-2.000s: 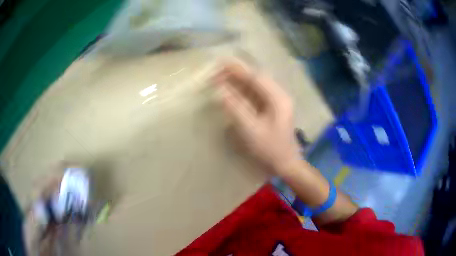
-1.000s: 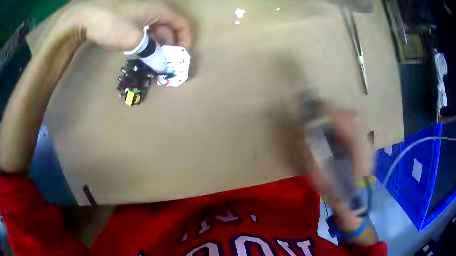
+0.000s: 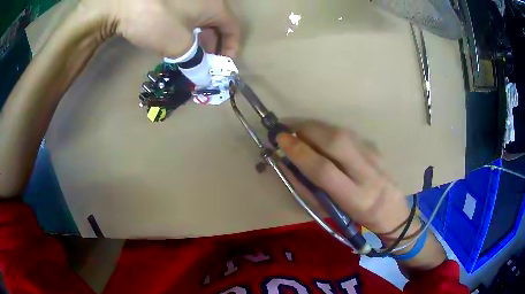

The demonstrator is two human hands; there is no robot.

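My left hand (image 3: 167, 26) is at the upper left and grips the white plastic housing (image 3: 197, 70), which has a black band. A white plate (image 3: 221, 70) with small spots lies against the housing's lower end. The dark circuit board (image 3: 164, 89) with a yellow block (image 3: 155, 113) is beside it on the left. My right hand (image 3: 339, 166) holds the soldering iron (image 3: 311, 186) like a pen. A thin metal tube runs alongside the iron. Both tips meet at the right edge of the white plate; exact contact cannot be told.
Tweezers (image 3: 426, 80) lie on the tan mat (image 3: 172, 184) at the right. A cloudy hood (image 3: 423, 14) is at the top right, beside a dark stand with a pad (image 3: 482, 80). White flecks (image 3: 294, 19) are at the top. Blue crates (image 3: 460, 209) stand at lower right.
My right hand has moved up and left from the mat's right side, bringing the soldering iron to the white plate. My left hand and the housing appear slightly further right.
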